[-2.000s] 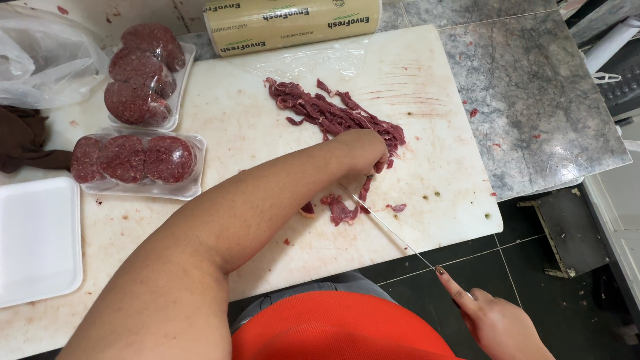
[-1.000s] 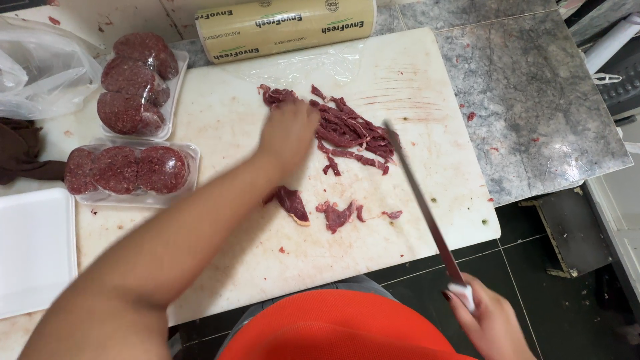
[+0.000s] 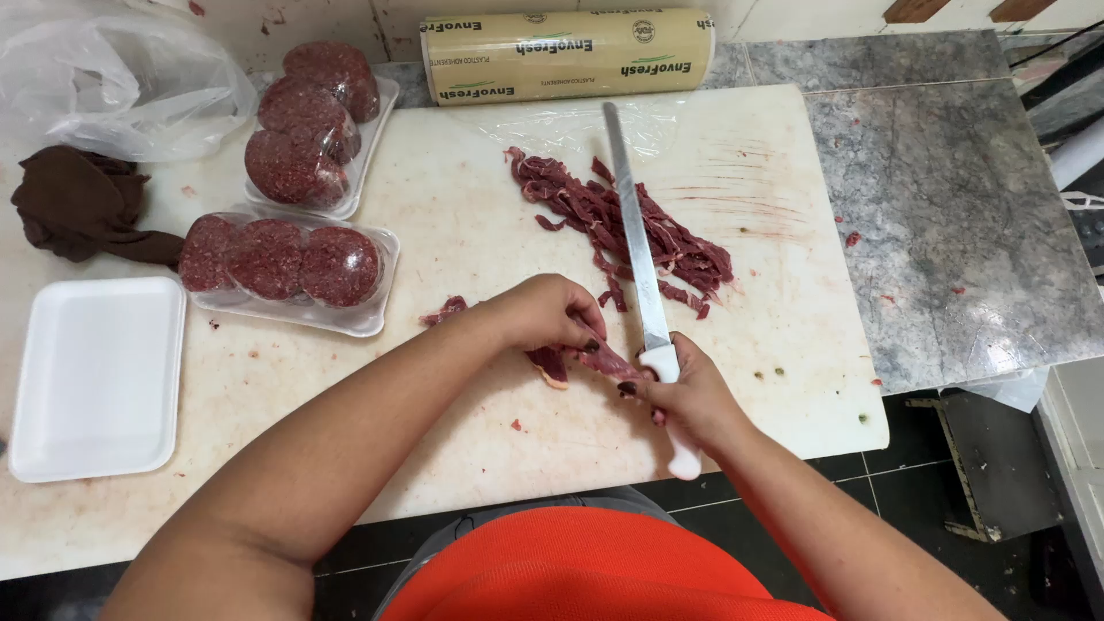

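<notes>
My left hand pinches one end of a small piece of raw red meat above the white cutting board. My right hand grips the white handle of a long-bladed knife and also pinches the other end of that piece. The blade points away from me, over a heap of cut meat strips. A darker meat piece with a pale edge lies below my left hand. Another scrap of meat shows beyond my left forearm.
Two wrapped trays of ground meat patties sit left of the strips, near an empty white foam tray, a brown cloth and a clear plastic bag. A cling film roll lies along the back. Grey stone counter adjoins the board's right side.
My left hand has left the heap of strips and come nearer to me, taking hold of a small meat piece. My right hand has moved in with the knife and touches the same piece.
</notes>
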